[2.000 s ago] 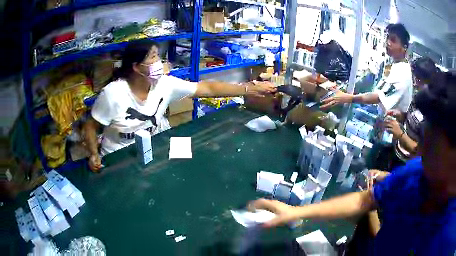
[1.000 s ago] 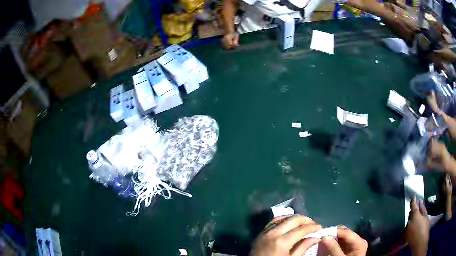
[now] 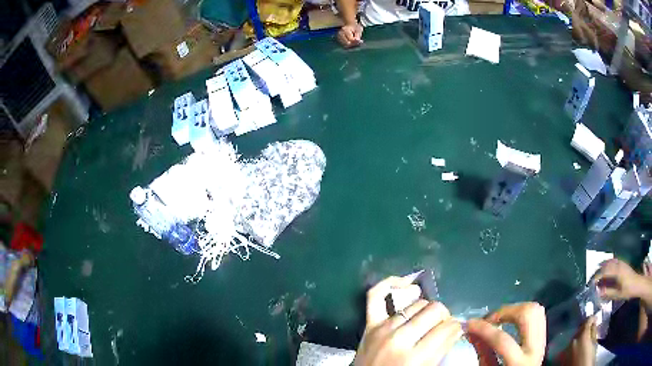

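My left hand [image 3: 411, 329] and my right hand [image 3: 509, 334] are close together at the bottom edge, right of centre. Their fingertips pinch a pale light-blue piece [image 3: 463, 355] between them; its exact kind is unclear. A small dark item [image 3: 390, 304] shows at my left fingers. Behind my left hand, part of a dark-looking open box [image 3: 427, 283] with a white flap shows; the hand hides the rest. An open retail box [image 3: 505, 191] stands beyond my right hand, white flaps up. A pale flat item [image 3: 325, 354] lies at the near edge, cut off.
Closed retail boxes [image 3: 239, 93] lie at the far left, with two more [image 3: 72, 326] near left. White cords [image 3: 214, 250], a speckled bag [image 3: 280, 187] and a bottle [image 3: 168, 225] are mid-left. Other people's hands [image 3: 620, 280] work at right beside several boxes [image 3: 608, 204].
The view has shifted slightly. My hands have moved a little apart, and a light-blue piece shows where a white one was. A box at the far right now stands upright.
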